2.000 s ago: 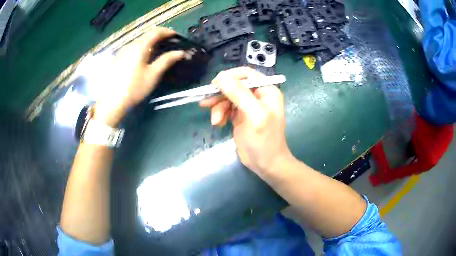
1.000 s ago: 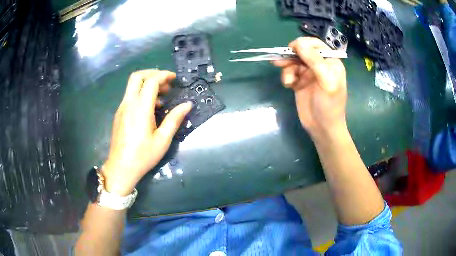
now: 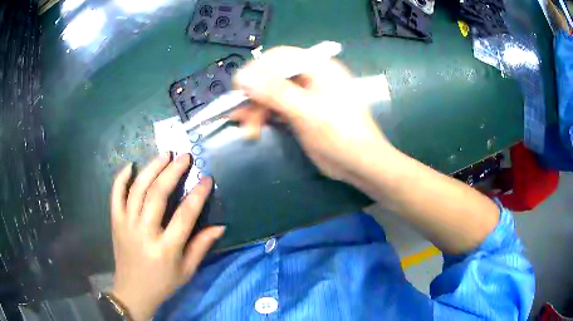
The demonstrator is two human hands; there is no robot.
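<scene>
A release strip (image 3: 198, 154) with a row of small round rings lies on the green mat. My left hand (image 3: 152, 222) is flat, with its fingertips on the strip's lower part. My right hand (image 3: 301, 100), blurred, holds silver tweezers (image 3: 217, 113). Their tips point down-left to the strip's upper end; whether they touch it or hold a ring cannot be told. A black bracket (image 3: 200, 89) lies just beyond the tweezers, partly hidden by my right hand. Another black bracket (image 3: 230, 24) lies flat behind it.
Black brackets (image 3: 402, 20) lie at the top right, with a bracket pile (image 3: 487, 14) and a yellow bit (image 3: 463, 27) beside them. Clear plastic film (image 3: 502, 53) is at the right. A neighbouring person's blue sleeve (image 3: 565, 81) and a red stool or bin (image 3: 531, 178) are at the right edge.
My left hand has left the bracket and moved down onto the strip. My right hand has moved left with the tweezers, over the near bracket. The view has shifted.
</scene>
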